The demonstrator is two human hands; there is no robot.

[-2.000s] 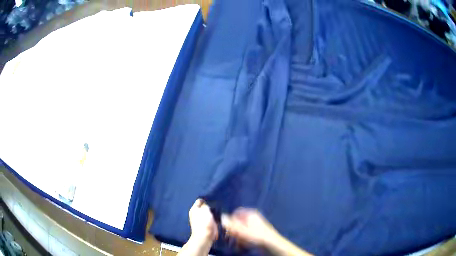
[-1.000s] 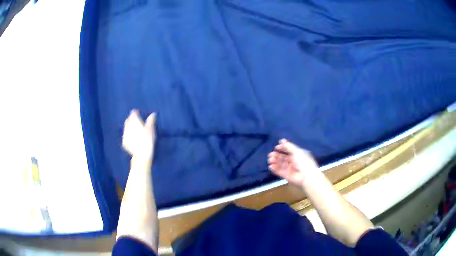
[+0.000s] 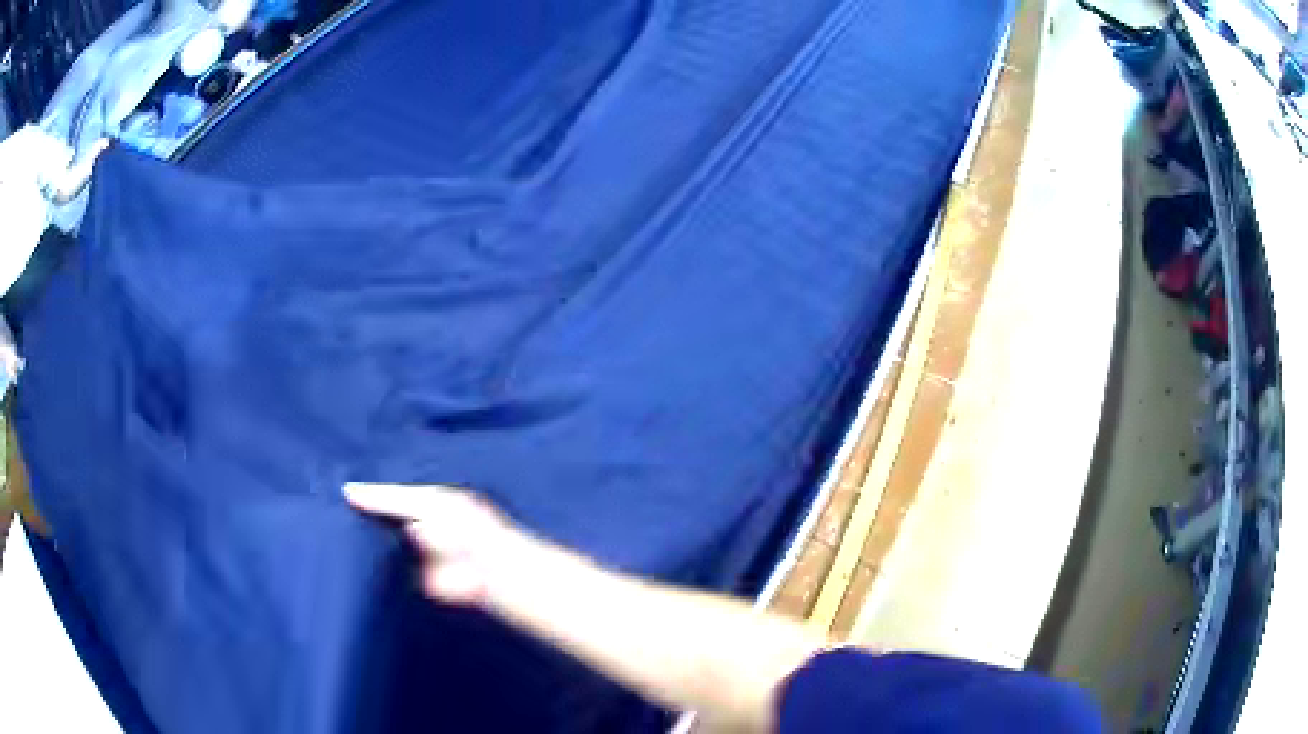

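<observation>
Navy fabric (image 3: 674, 344) covers most of the long table, with folds across it and a raised part at the left. My right hand (image 3: 442, 542) reaches in from the lower right, at the lower left middle of the cloth. Its thumb side points left and its other fingers curl at the cloth. It seems to pinch a raised part of the fabric, which drops away in dark shadow below it. The exact grip is partly hidden and blurred. My left hand is out of the picture.
The brown wooden table edge (image 3: 901, 430) curves along the right of the cloth, with a pale strip (image 3: 1026, 344) beside it. Scraps (image 3: 1198, 280) lie beyond it at the far right. Pale cloth items (image 3: 129, 72) are at the upper left. A white sheet (image 3: 43, 645) shows at the lower left.
The view has swung right along the table, so the large white sheet is mostly out of view. My left hand has left the picture. My right hand is now farther left on raised fabric.
</observation>
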